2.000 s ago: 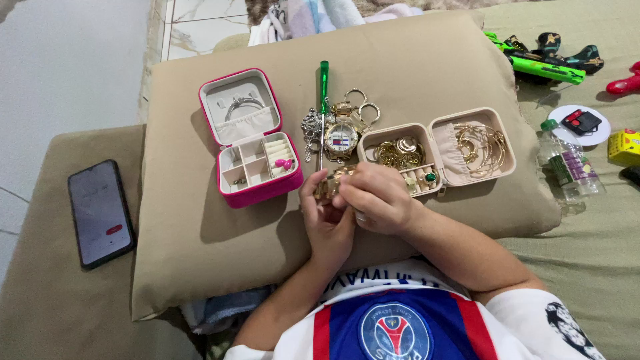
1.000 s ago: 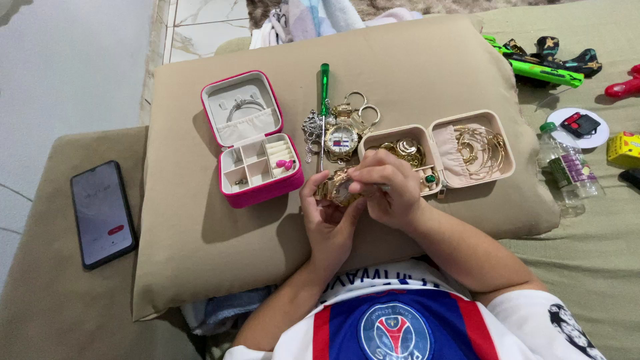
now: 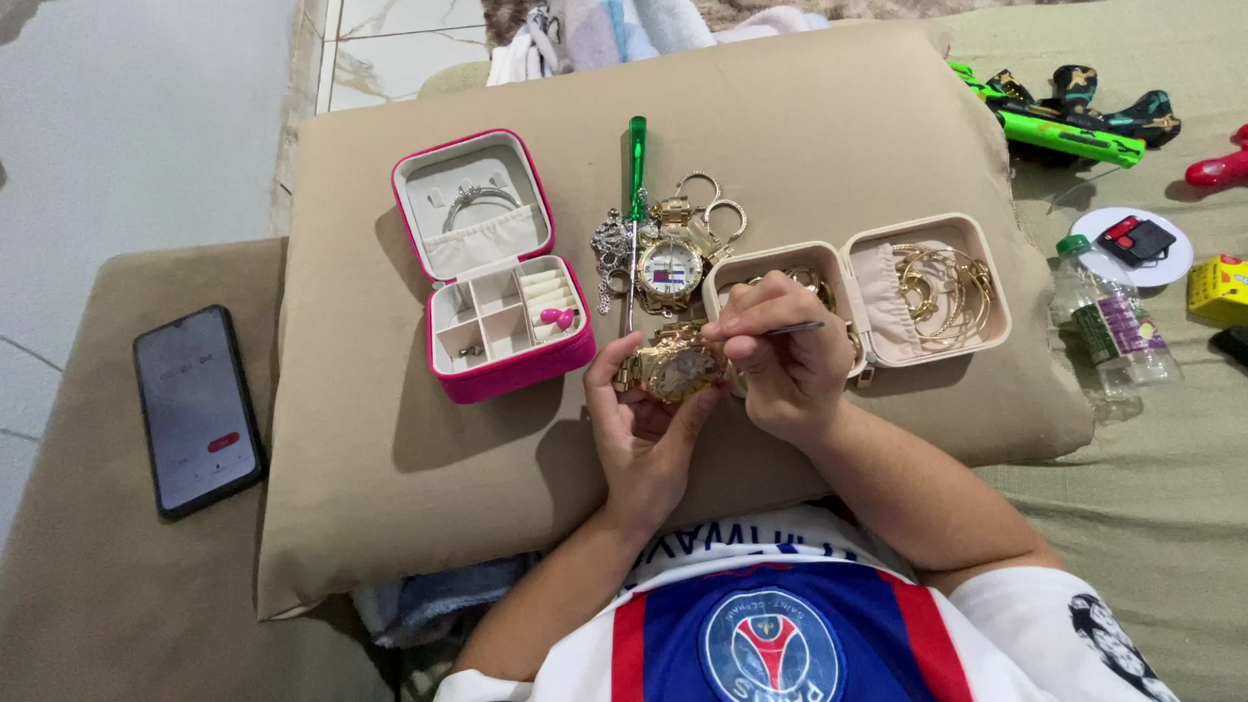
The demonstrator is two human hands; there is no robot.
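My left hand grips a gold-coloured wristwatch, its dial facing up. Between the fingertips of my right hand is a thin dark metal tool, its near tip hidden at the watch's edge. Just beyond them, a second gold-coloured watch lies beside a green-handled screwdriver, silver-coloured chains and hoop-shaped pieces. An open pink jewellery box stands to the left. Behind my right hand is an open cream jewellery box with gold-coloured jewellery in both halves.
All this rests on a beige cushion. A smartphone lies at the left on a brown surface. To the right, on green cloth, are a plastic bottle, a white disc with dark items, a yellow box and a bright green toy-like object.
My right hand has shifted slightly at the watch, and the thin tool now shows between its fingers. The watch's dial shows more plainly than two seconds ago. The boxes and screwdriver have stayed put.
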